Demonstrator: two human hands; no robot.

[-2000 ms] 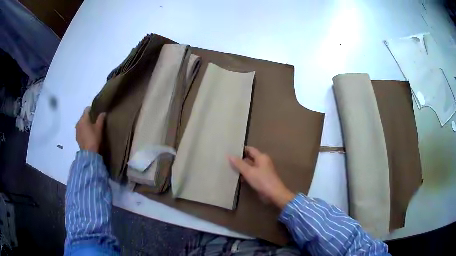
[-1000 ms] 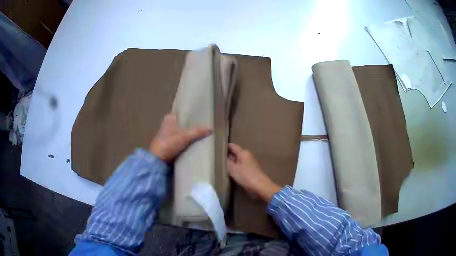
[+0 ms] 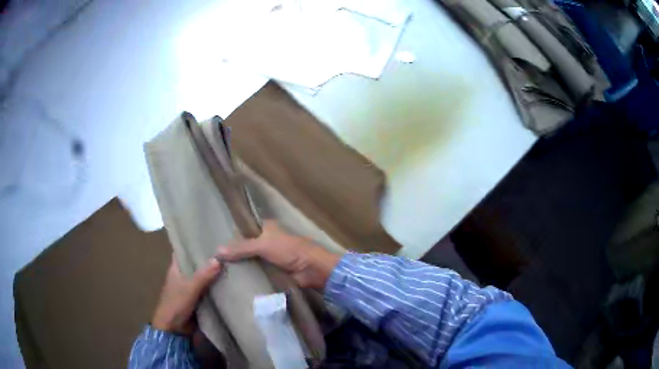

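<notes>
A thick folded bundle of tan cut pieces (image 3: 191, 209) is held up in front of me, with a white paper ticket (image 3: 273, 321) hanging at its near end. My left hand (image 3: 181, 292) grips its left side. My right hand (image 3: 285, 252) grips it from the right, thumb across the top. A flat brown panel (image 3: 87, 288) lies on the table at the left. Another brown panel (image 3: 311, 158) lies beyond the bundle, with a tan folded part (image 3: 285, 209) beside it, partly hidden by the bundle and my right hand.
The white table (image 3: 462, 180) has a yellow-brown stain. White patterns (image 3: 332, 50) and a small white oval (image 3: 405, 57) lie at the far side. Tied tan bundles (image 3: 535, 58) are heaped at the table's far right corner. Dark floor lies beyond the right edge.
The view has turned right, bringing the heaped bundles into sight. The folded bundle has been lifted off the left panel and moved right in both hands. My right hand now grips across its top.
</notes>
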